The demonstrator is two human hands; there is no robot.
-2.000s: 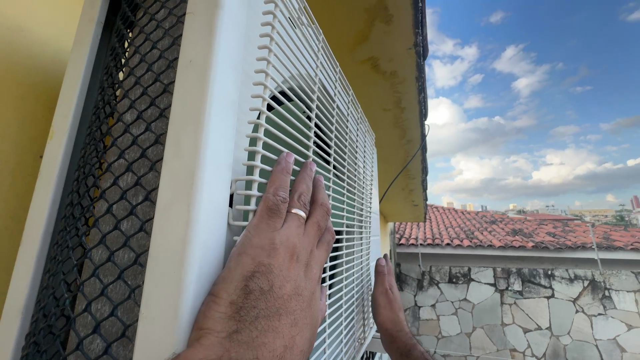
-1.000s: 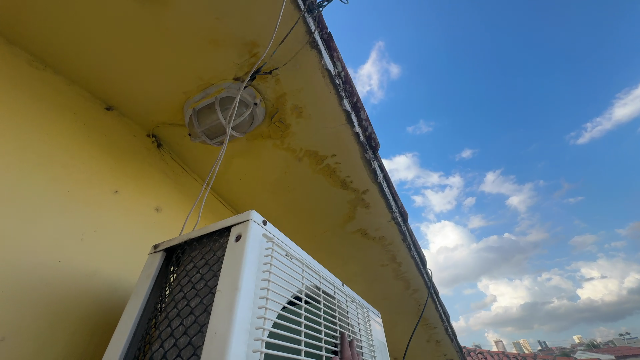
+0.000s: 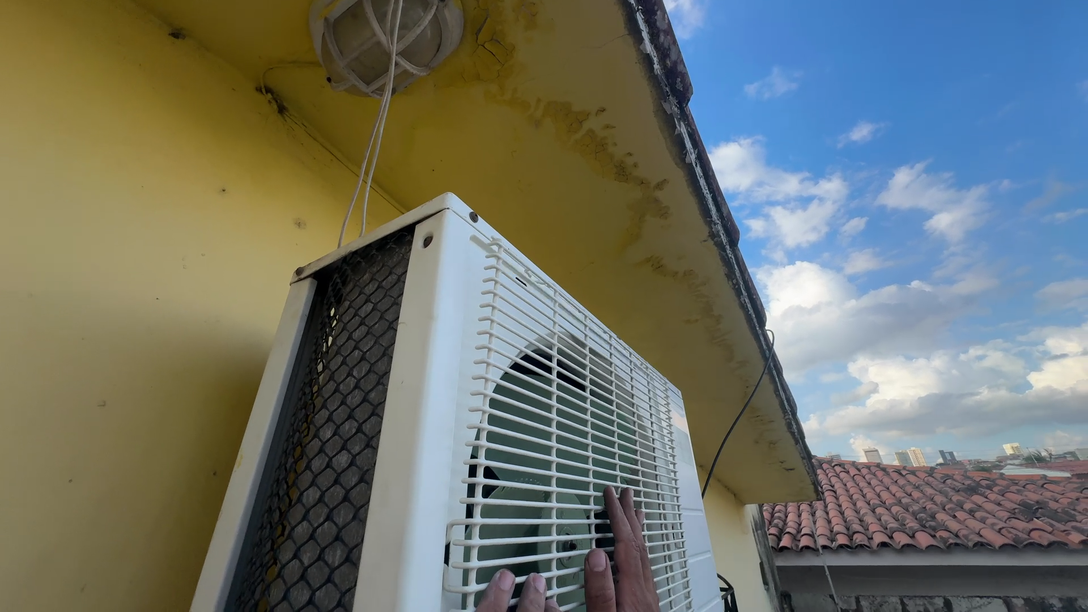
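The white outdoor air-conditioner unit [image 3: 433,408] fills the lower middle, with black mesh [image 3: 336,416] over its side coil. A white wire fan grille [image 3: 578,425] covers its front, and a green fan shows behind the bars. At the bottom edge, only the fingertips of my left hand [image 3: 517,593] show, against the lower grille. My right hand [image 3: 625,557] lies to the right of them, fingers pointing up and flat on the grille bars. Neither hand visibly holds anything; the rest of the left hand is out of view.
A yellow wall [image 3: 127,340] stands at the left, under a yellow eave [image 3: 544,195]. A caged lamp [image 3: 387,42] hangs above, with pale cords [image 3: 378,136] running down behind the unit. A dark cable [image 3: 739,416] dangles from the eave edge. A tiled roof [image 3: 926,506] lies at the right.
The view has tilted up from the closer view two seconds ago. My left hand was spread on the grille then and now shows only fingertips. My right hand, earlier at the grille's far edge, now lies on its bars.
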